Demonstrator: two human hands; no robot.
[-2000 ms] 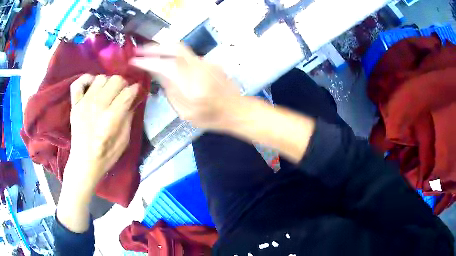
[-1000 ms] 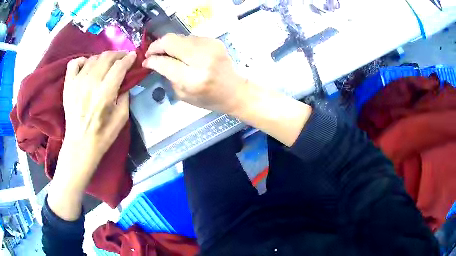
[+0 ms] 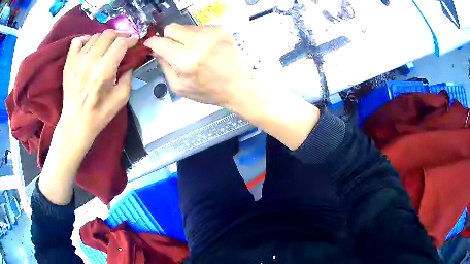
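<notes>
A rust-red knit garment piece (image 3: 105, 162) lies bunched over the left part of the machine table and hangs over its front edge. My left hand (image 3: 95, 77) lies on it, fingertips pressing the cloth near the needle area (image 3: 139, 20). My right hand (image 3: 201, 62) pinches the garment's edge between thumb and fingers, just right of the needle area. A pink-purple lamp spot (image 3: 123, 23) glows beside my left fingertips. The exact stitching point is hidden by cloth and fingers.
The pale cloth plate (image 3: 147, 108) has a round dark knob (image 3: 161, 91). A ruler strip (image 3: 196, 135) runs along the front edge. A blue bin (image 3: 154, 203) below and another blue bin (image 3: 376, 98) at right hold red garments. Dark lint (image 3: 312, 49) lies on the table.
The right hand, blurred in the oldest frame, has come down onto the cloth edge and pinches it. Both hands and the garment sit slightly higher in view; the camera view has also shifted.
</notes>
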